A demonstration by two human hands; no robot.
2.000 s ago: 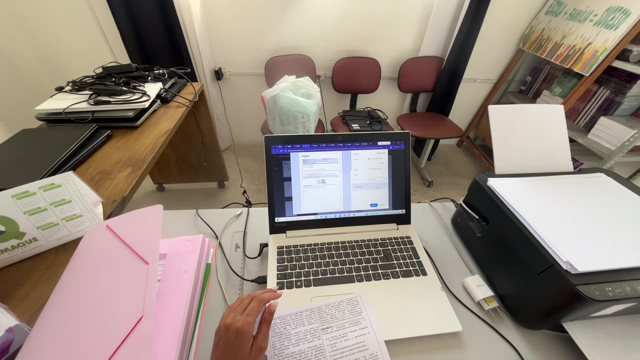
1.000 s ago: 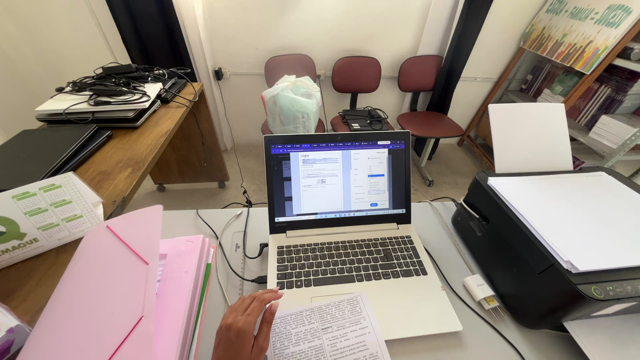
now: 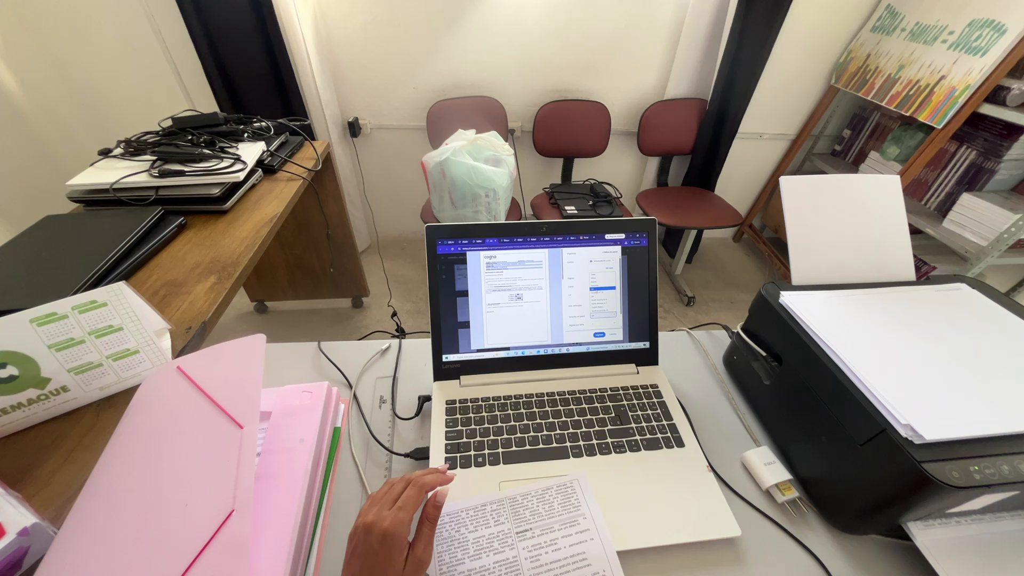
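My left hand [image 3: 400, 524] rests at the front left corner of a silver Lenovo laptop [image 3: 672, 496], beside the left edge of a printed sheet [image 3: 524, 532]. Its fingers are slightly bent; whether they grip the paper cannot be told. The sheet overlaps the palm rest and covers part of the touchpad [image 3: 544, 483]. On the open laptop's screen [image 3: 552, 296], a document page appears beside a settings panel with a drop-down list. My right hand is out of view.
Pink elastic folders [image 3: 168, 472] stand at left, near a calendar [image 3: 88, 352]. A black printer [image 3: 800, 384] bearing white paper [image 3: 920, 360] is at right. A charger plug [image 3: 772, 476] and cables lie between laptop and printer. A clear ruler [image 3: 384, 424] lies left of the laptop.
On the laptop screen, a drop-down list in the right panel now shows more entries, with one highlighted in blue. My left hand and the sheet have stayed in place.
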